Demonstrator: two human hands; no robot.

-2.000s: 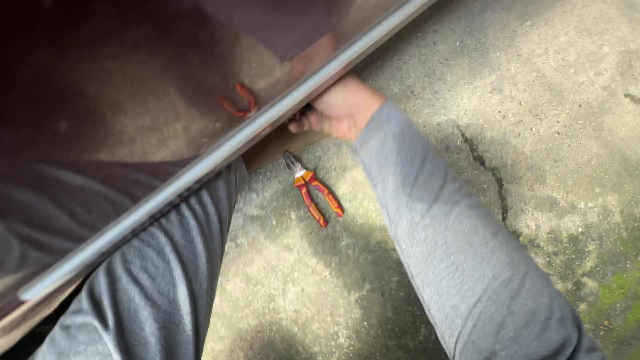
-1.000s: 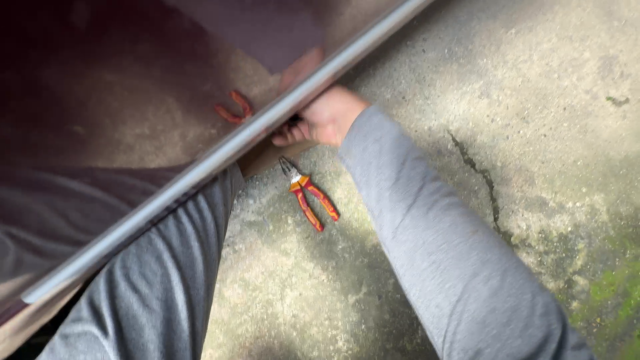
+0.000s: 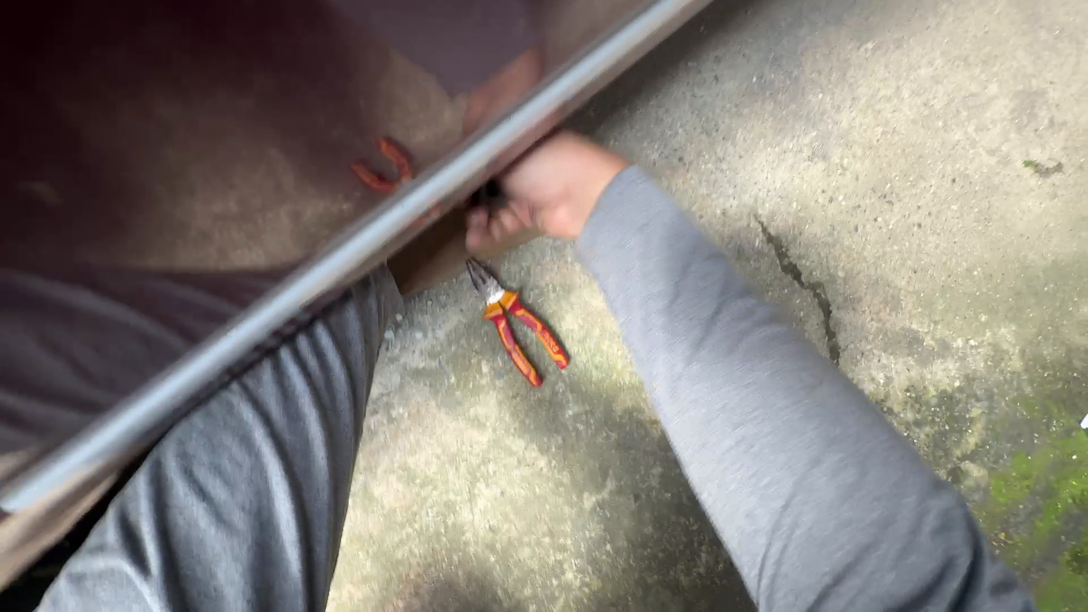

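Observation:
My right hand reaches in from the lower right, blurred, its fingers curled beneath the silver metal trim of a glossy dark red panel. A small dark thing shows by the fingers; I cannot tell what it is or whether the hand grips it. Just below the fingertips, pliers with red and orange handles lie on the concrete, jaws toward the hand and handles spread. The panel's surface mirrors the plier handles and the hand. My left hand is not seen.
The panel and its trim cross the view diagonally, covering the upper left. My leg in grey trousers is below the trim. A brown flat piece shows beside the knee. The concrete floor has a crack and green moss.

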